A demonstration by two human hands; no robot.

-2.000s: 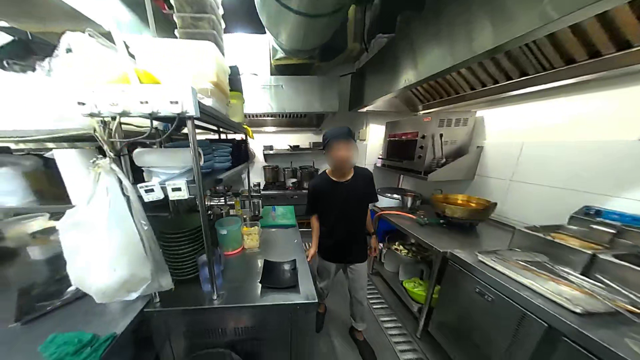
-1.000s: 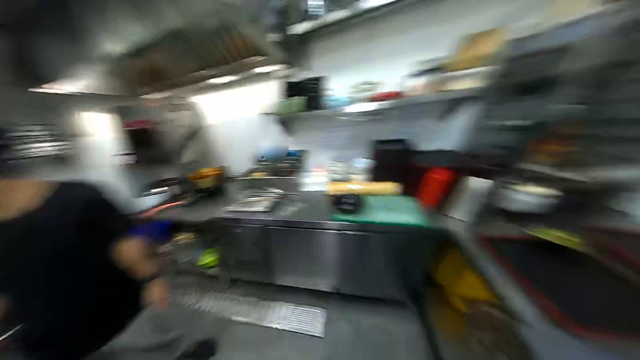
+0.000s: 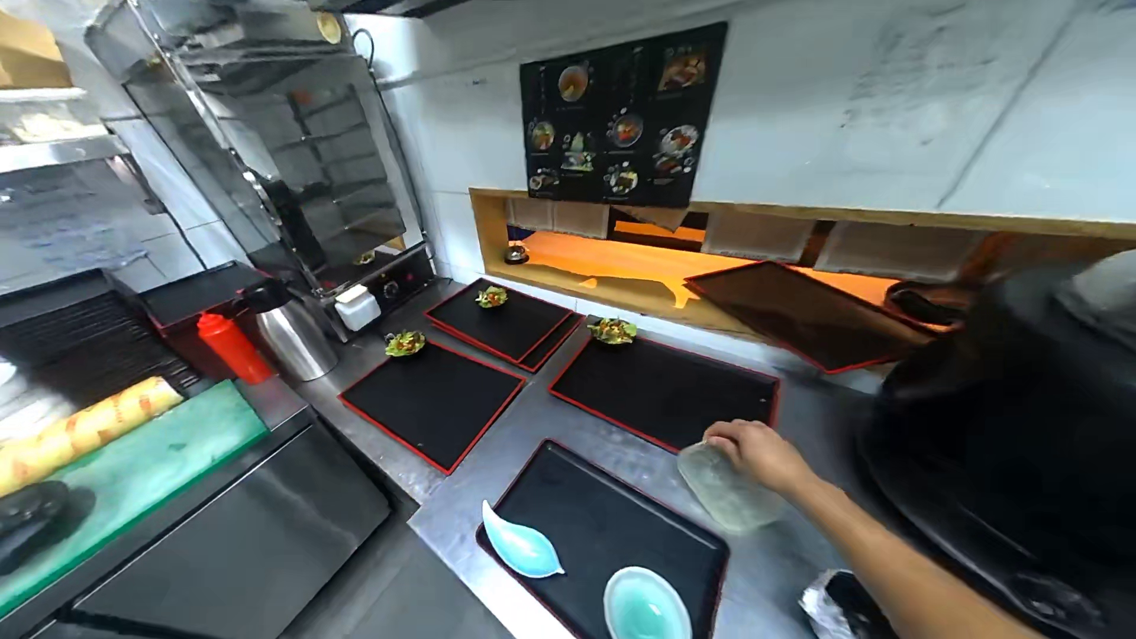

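Observation:
My right hand (image 3: 754, 451) reaches in from the lower right, its fingers on the upper edge of a translucent plastic container (image 3: 728, 488) over the steel counter. Just left of it lies a black tray with a red rim (image 3: 612, 524), bearing a pale-blue leaf-shaped dish (image 3: 522, 543) and a pale-blue bowl (image 3: 646, 605). Behind stands another black tray (image 3: 666, 386) with a small salad (image 3: 612, 331) at its corner. My left hand is out of view.
Two more salads (image 3: 406, 343) (image 3: 491, 297) sit on black trays at the left. A steel jug (image 3: 297, 337), a red squeeze bottle (image 3: 235, 348) and a green cutting board (image 3: 177, 453) are farther left. A large black rounded object (image 3: 1003, 444) fills the right side, beside a pass-through opening with a tilted tray (image 3: 803, 311).
The view has swung far round, from the kitchen aisle to the tray counter. The person in black is out of view. My right hand has come into view at the plastic container.

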